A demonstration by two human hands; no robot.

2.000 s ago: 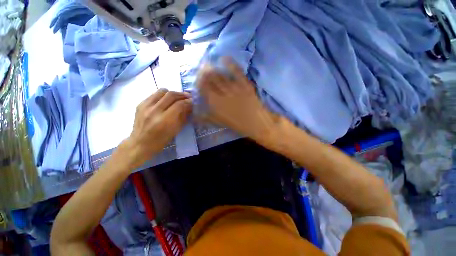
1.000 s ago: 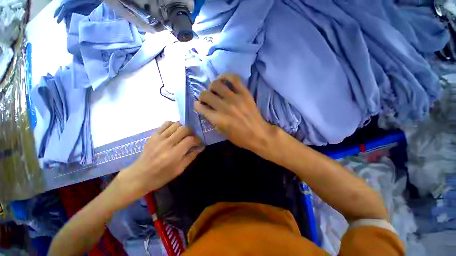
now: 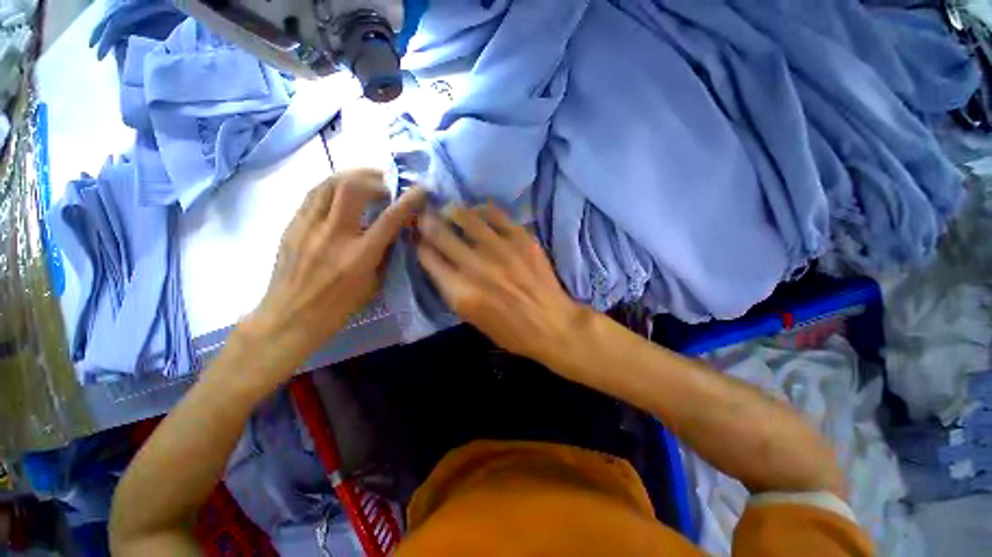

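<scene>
A narrow light blue cuff strip (image 3: 422, 309) runs down from below the needle area to the table's front edge, under my hands. The gathered blue sleeve cloth (image 3: 490, 141) lies on it and to its right. My left hand (image 3: 332, 239) presses on the left side of the strip, thumb and fingers close to the gathers. My right hand (image 3: 492, 272) lies on the cloth just right of it, slightly blurred, fingertips near my left thumb. The machine head (image 3: 294, 27) with its dark cylinder (image 3: 375, 67) is above them. The needle is lost in glare.
Cut blue strips (image 3: 125, 277) lie at the table's left, with crumpled banded pieces (image 3: 201, 103) behind. A large heap of blue cloth (image 3: 707, 141) covers the right side. Red (image 3: 326, 441) and blue (image 3: 789, 318) frames with cloth stand below the front edge.
My left hand has moved up from the table's front edge towards the needle area. My right hand has shifted slightly down, and the hands are closer together. The view has shifted slightly.
</scene>
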